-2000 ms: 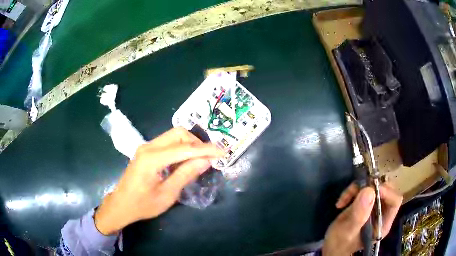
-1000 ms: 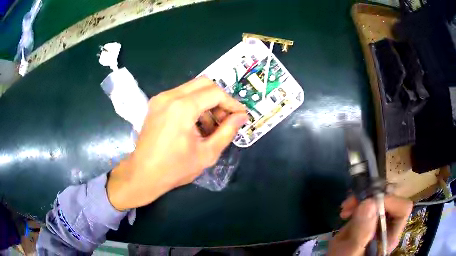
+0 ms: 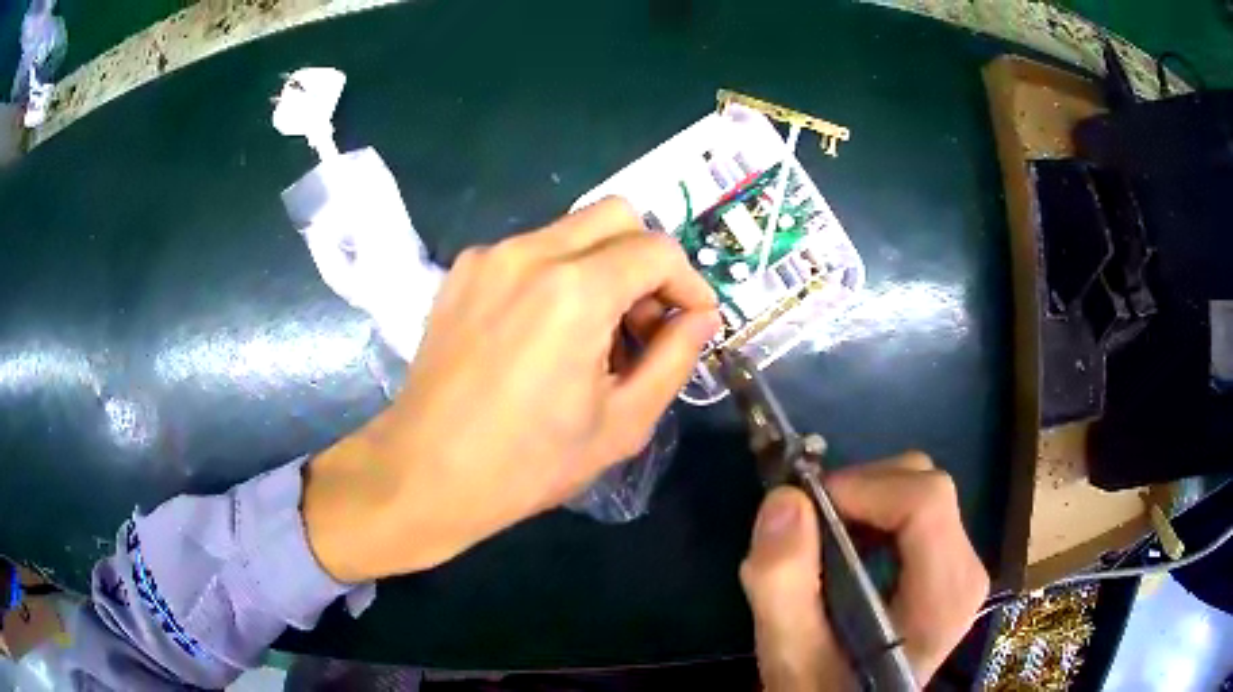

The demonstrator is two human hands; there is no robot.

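Note:
The open white socket housing (image 3: 649,187) lies on the bench with a green circuit board (image 3: 764,230) and thin wires inside. A brass strip (image 3: 782,119) hangs outside its upper corner on a white wire. Another brass strip (image 3: 787,314) lies in its lower right side. My left hand (image 3: 521,365) pinches at the housing's lower left edge; what its fingertips hold is hidden. My right hand (image 3: 865,554) holds the soldering iron (image 3: 818,507), its tip at the lower end of the inner brass strip, close to my left fingertips.
A white plug (image 3: 310,102) and bagged cord (image 3: 358,243) lie left of the housing. At right stands a brown tray (image 3: 1021,338) with a black holder (image 3: 1071,291) and a large black unit (image 3: 1176,311). Brass strips (image 3: 1041,642) are at lower right. A cream rail (image 3: 176,68) runs behind.
My right hand has brought the soldering iron left from beside the tray to the housing. My left hand stays at the housing's edge. The view has shifted, with the housing now further right and higher.

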